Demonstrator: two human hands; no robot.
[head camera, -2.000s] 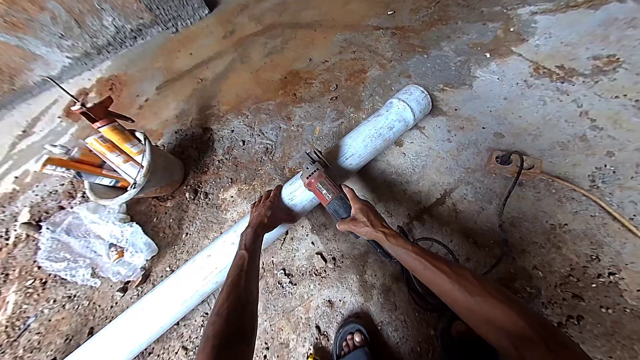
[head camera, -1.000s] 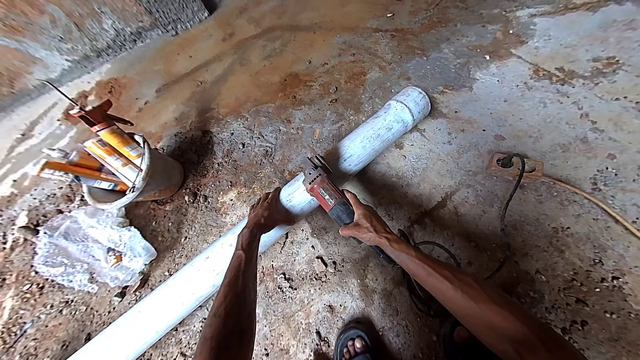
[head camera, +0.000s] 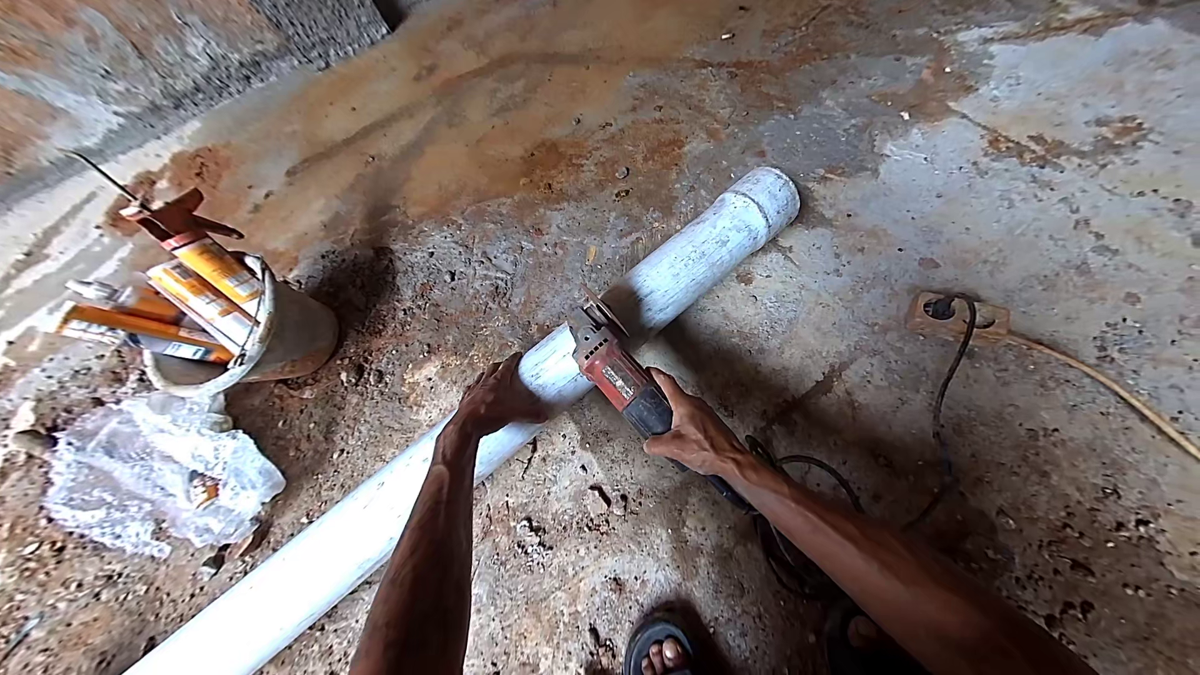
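Observation:
A long white plastic pipe (head camera: 347, 534) lies diagonally across the floor, its wider socket end at the upper right. My left hand (head camera: 499, 398) rests over the pipe and grips it, left of the tool. In my right hand (head camera: 694, 427) is a red and black angle grinder (head camera: 619, 375), held by its body. The grinder's head and disc are over the pipe, a short way from my left hand; whether the disc touches the pipe cannot be told. A black cord runs from the grinder's rear beneath my right forearm.
At the left, a bucket (head camera: 305, 333) holds several sealant cartridges and a caulking gun (head camera: 178, 220). Clear plastic wrapping (head camera: 159, 469) lies below it. A socket block (head camera: 994, 319) with a plugged-in black cord sits at the right. My sandalled foot (head camera: 661, 647) is at the bottom edge.

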